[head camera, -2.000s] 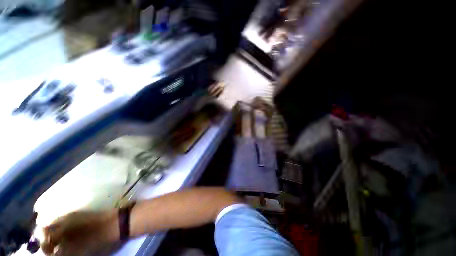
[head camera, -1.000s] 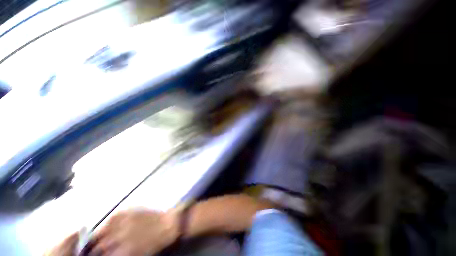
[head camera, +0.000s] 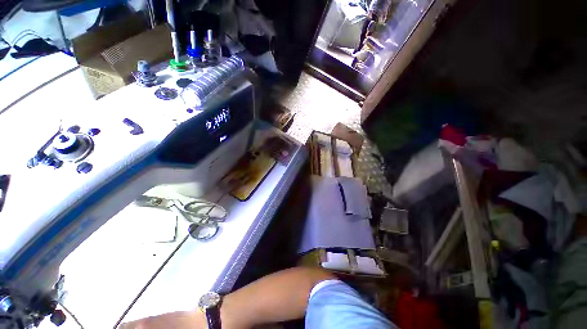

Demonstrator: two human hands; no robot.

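My right hand lies low on the white sewing-machine table, mostly cut off by the bottom edge, a watch on its wrist. Whether it holds anything is hidden. My left hand is out of the picture. The white sewing machine with a blue stripe fills the left; its dark presser and knob parts are at the lower left corner. Silver scissors lie on the bed under the arm, handles toward the right. A pale angular piece lies beside them. A thin dark line runs from near the scissors to the bottom edge.
A dark flat rectangle with a brownish surface lies at the table's far right. Beyond the table's edge stands an open box with a grey-lilac sheet. Cloth and wooden bars are at right. A cardboard box stands behind the machine.
The view has steadied and shifted. My right hand now shows lower and is mostly cut off; the fingers at the lower left one second ago are out of the picture.
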